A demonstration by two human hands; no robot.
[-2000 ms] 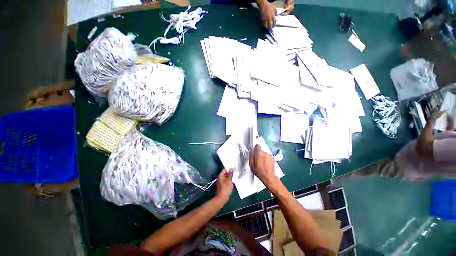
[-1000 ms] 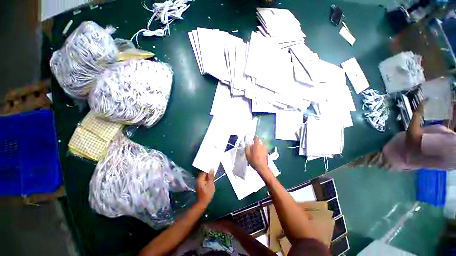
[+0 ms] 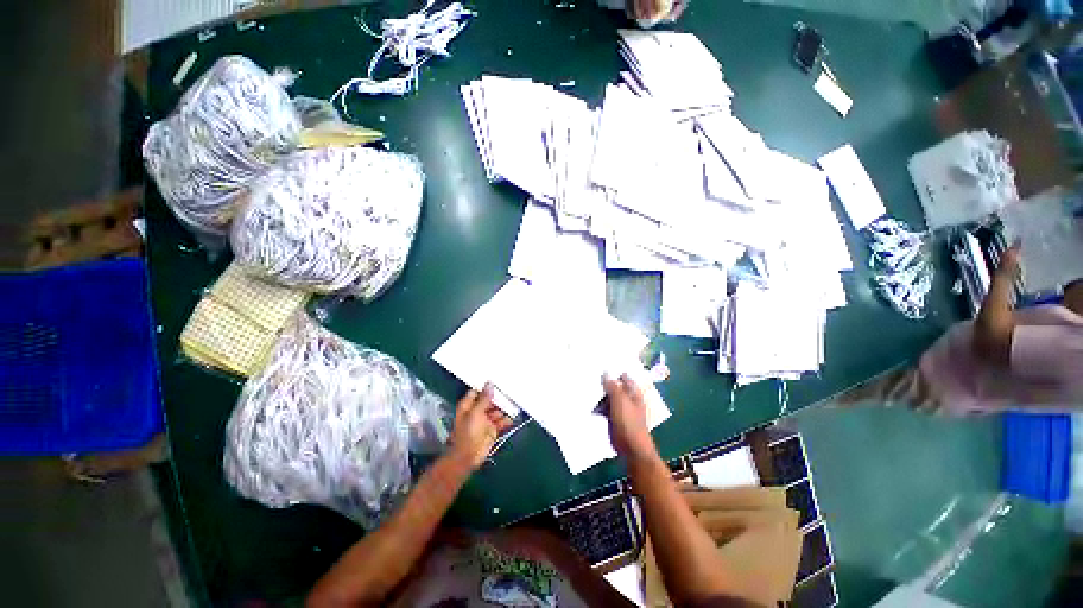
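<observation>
A white panel (image 3: 505, 339), plain side up, lies at the table's near edge, over other white panels (image 3: 588, 439). My left hand (image 3: 477, 425) holds its near left edge, with a small white piece and a thin white lead by the fingers. My right hand (image 3: 626, 410) is at the right side of the white panels; whether it grips one is hard to tell. A pile of white panels (image 3: 665, 178) spreads over the table middle. Clear bags of white cords (image 3: 333, 422) sit on the left.
Divided crate of dark panels (image 3: 594, 531) with brown cardboard sheets (image 3: 742, 534) below the near edge. Blue basket (image 3: 77, 356) at far left. Pale yellow pad (image 3: 244, 318) between bags. Loose cords (image 3: 903, 267) at right. Another person's arm (image 3: 1000, 297) at far right; a hand at the top edge.
The panel in my left hand has turned and now lies plain side up across the others. My right hand has moved down; the clear piece near it no longer shows.
</observation>
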